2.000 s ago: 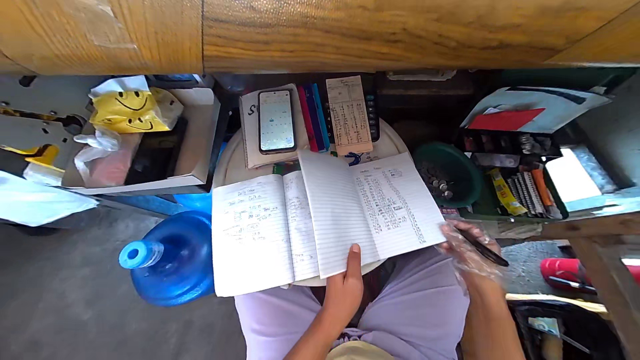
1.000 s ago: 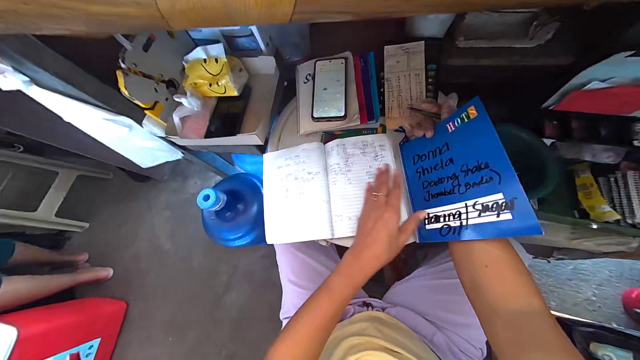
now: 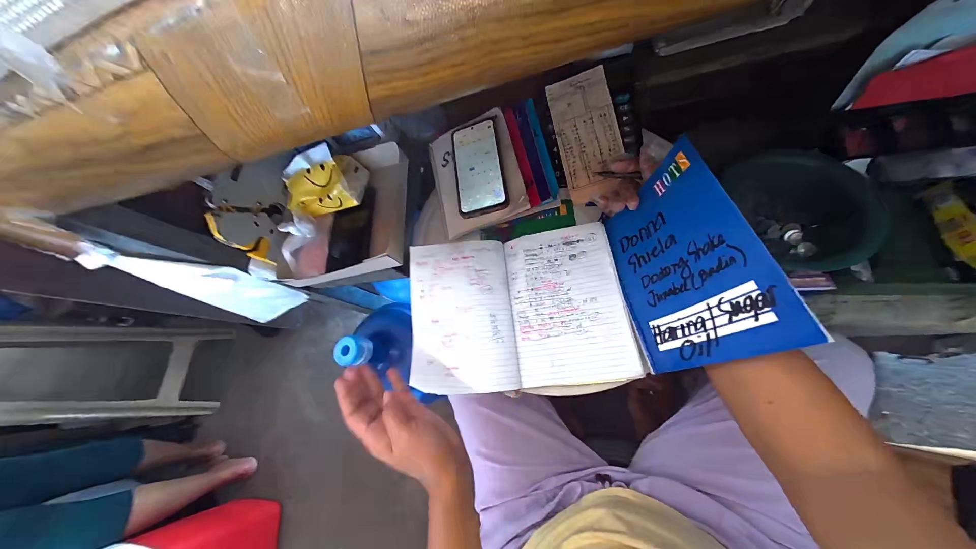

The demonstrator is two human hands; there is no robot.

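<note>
A notebook (image 3: 572, 305) lies open on a round stool, its ruled pages covered with handwriting. Its blue cover (image 3: 709, 267) bears writing and is spread to the right. My left hand (image 3: 400, 423) is off the notebook, palm up with fingers apart, beside a blue water jug (image 3: 385, 335). My right hand (image 3: 621, 183) is partly hidden behind the blue cover; a dark pen (image 3: 616, 175) shows at its fingers. Close to that hand lies a handwritten paper slip (image 3: 583, 126) on a calculator (image 3: 629, 126). A lit phone (image 3: 479, 166) rests on stacked notebooks.
A green bowl (image 3: 808, 217) with coins stands on the right. A white box (image 3: 393, 206) holding a yellow smiley bag (image 3: 324, 187) is at left. A wooden edge (image 3: 457, 46) crosses the top. Another person's legs (image 3: 175, 480) show at lower left, beside a red object (image 3: 221, 526).
My left hand has come off the page and moved left. Two seconds ago my right hand was at the notebook's right edge; it is now behind the turned blue cover.
</note>
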